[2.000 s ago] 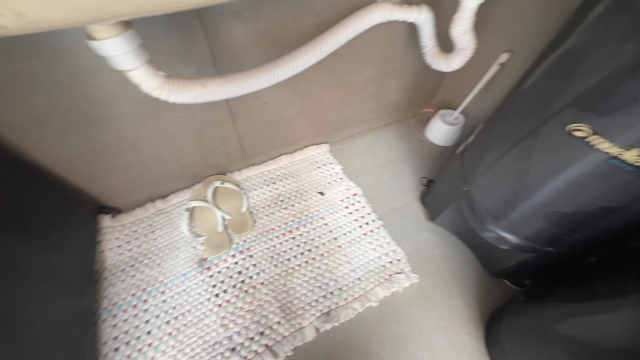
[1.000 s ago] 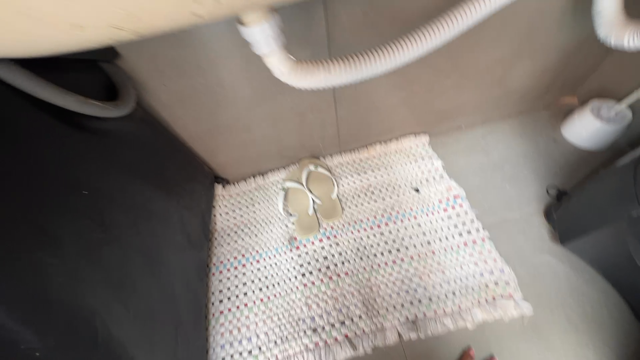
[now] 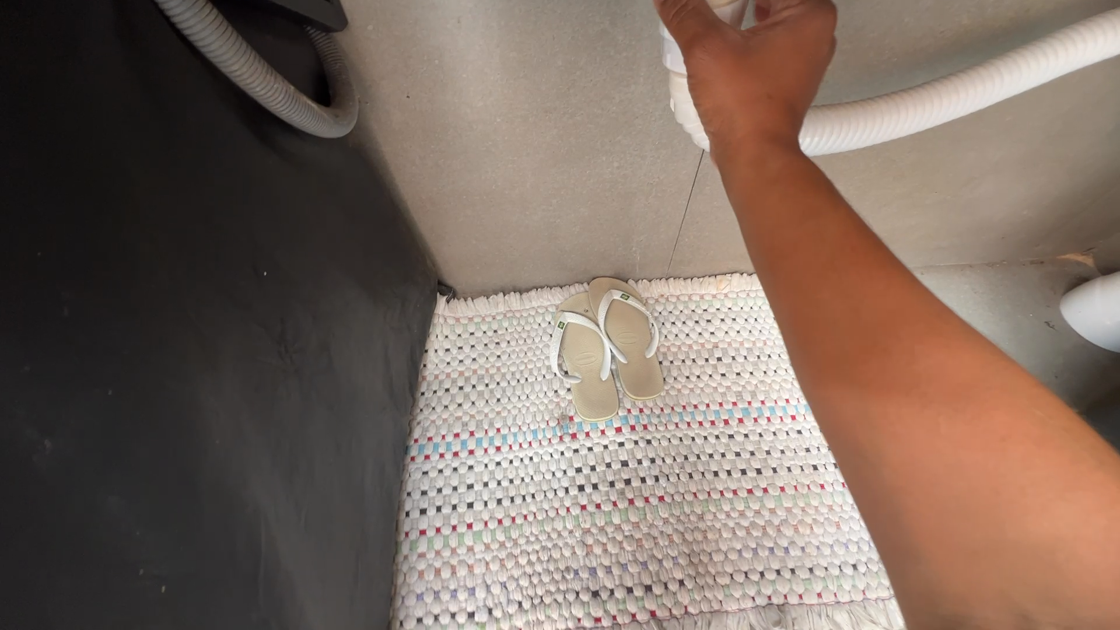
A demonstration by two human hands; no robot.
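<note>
My right hand [image 3: 757, 66] reaches up from the lower right and is wrapped around the top end of a white corrugated drain hose [image 3: 954, 105], at its connector near the upper edge of the view. Its fingertips are partly cut off by the frame. From the hand the hose bends and runs off to the right along the wall. Below, a pair of beige flip-flops [image 3: 604, 350] with white straps lies on a woven white rag rug [image 3: 630, 490]. My left hand is out of the picture.
On the left stands a large black panel [image 3: 201, 350] with a grey corrugated hose [image 3: 254, 83] looping at its top. Behind the rug rises a grey-beige tiled wall [image 3: 542, 149]. Part of a white toilet-brush holder [image 3: 1094, 311] shows at the right edge, on the grey floor.
My right hand and forearm have come into view and taken hold of the hose end, which was untouched before. The view has shifted left.
</note>
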